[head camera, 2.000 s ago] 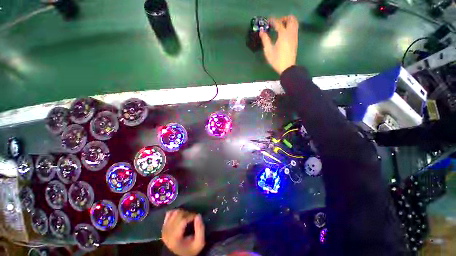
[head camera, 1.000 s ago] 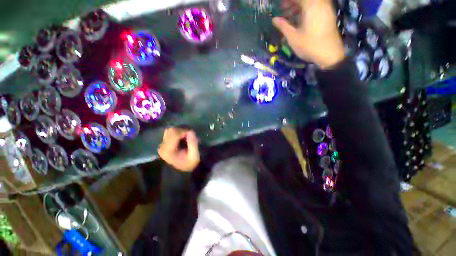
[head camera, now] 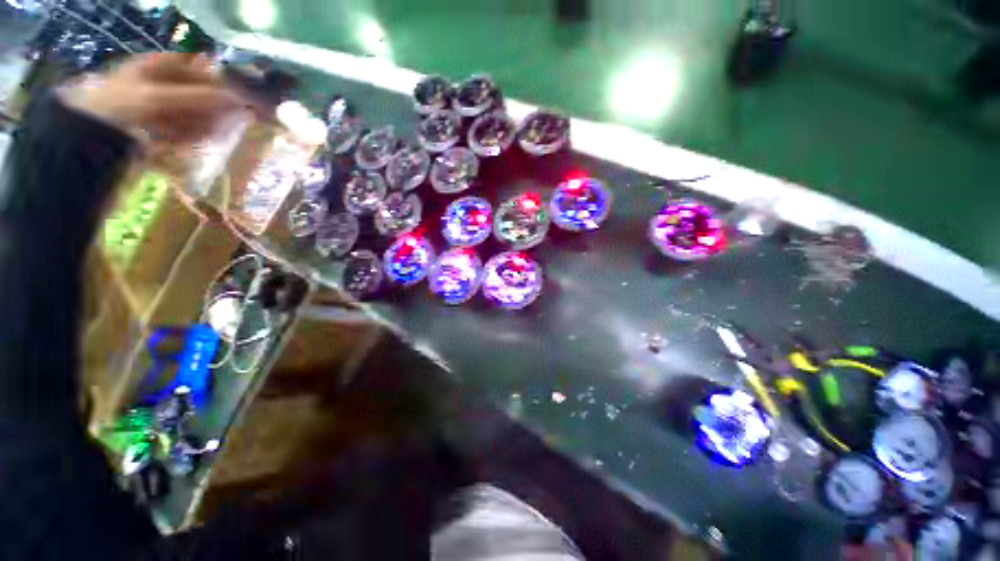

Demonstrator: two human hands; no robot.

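Note:
My left hand (head camera: pixel 165 101) is blurred at the upper left, over an open cardboard box with clear pieces (head camera: pixel 269 181); whether it holds anything is not clear. A reddish patch at the bottom right edge may be my right fingertips, but I cannot tell. A board glowing blue-white (head camera: pixel 733 427) lies on the dark green mat. A pink-red lit unit (head camera: pixel 688 230) lies alone near the white strip. Several lit units (head camera: pixel 512 278) and unlit clear-rimmed units (head camera: pixel 454 170) lie grouped left of it.
Yellow-and-black handled tools (head camera: pixel 806 384) lie right of the glowing board, beside piled white-faced housings (head camera: pixel 908 444). Small silvery bits are scattered on the mat. The green belt (head camera: pixel 647 88) runs behind the white strip (head camera: pixel 757 203). A blue tool (head camera: pixel 195 367) lies on a lower shelf at left.
The view has swung left. My left hand has moved from the bench's front edge to the box at far left. My right hand has left the tool area.

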